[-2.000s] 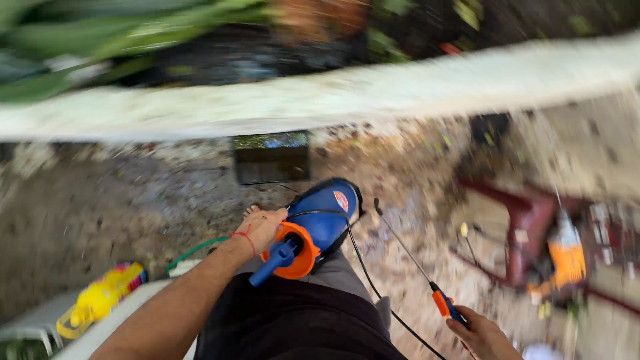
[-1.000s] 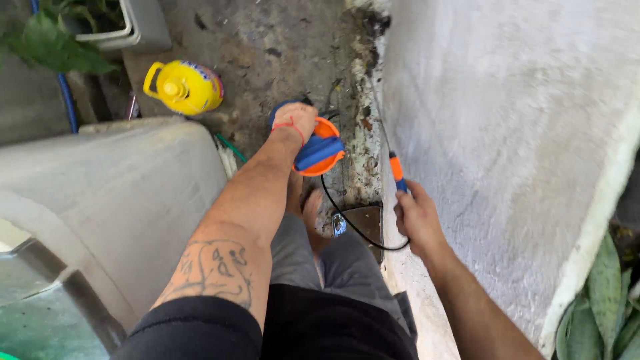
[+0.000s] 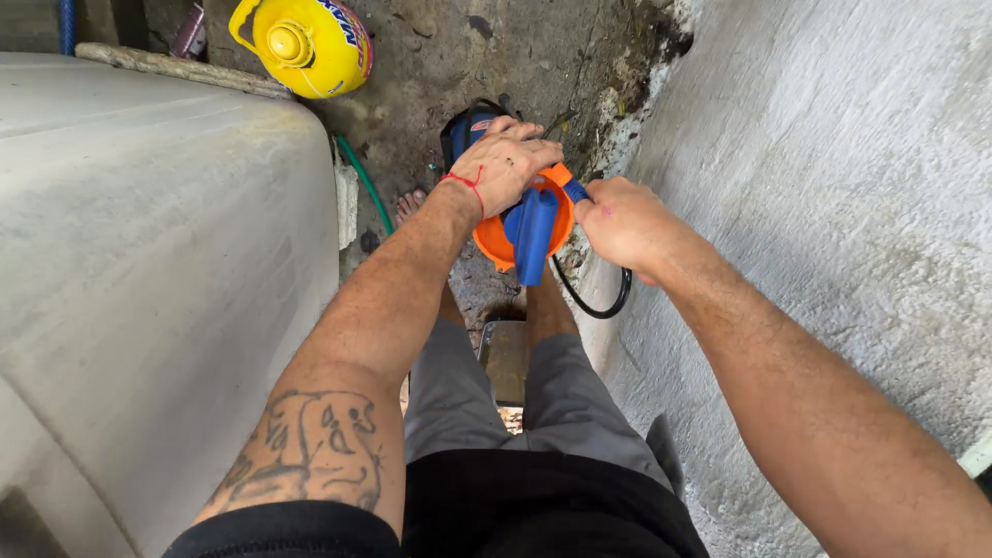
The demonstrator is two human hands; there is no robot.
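A blue pump sprayer (image 3: 465, 133) with an orange funnel top (image 3: 494, 242) and a blue pump handle (image 3: 535, 236) hangs over my feet. My left hand (image 3: 508, 159) lies over the sprayer's upper side, at the rim of the orange top; what its fingers grip underneath is hidden. Closed around the blue grip of the spray wand (image 3: 575, 191) is my right hand (image 3: 624, 225), beside the orange rim. A black hose (image 3: 603, 314) loops below that hand. The wand's tube is mostly hidden behind the left hand.
A yellow plastic jug (image 3: 322, 46) stands on the concrete floor at upper left. A large pale plastic container (image 3: 163, 209) fills the left side, and a rough white wall (image 3: 814, 155) the right. A green hose (image 3: 368, 186) runs beside my foot. A flat dark-topped object (image 3: 504, 364) lies between my legs.
The right hand has moved in from the right, bringing the wand's grip up against the orange top. The left hand stays at the sprayer. The view has swung since the earliest frame.
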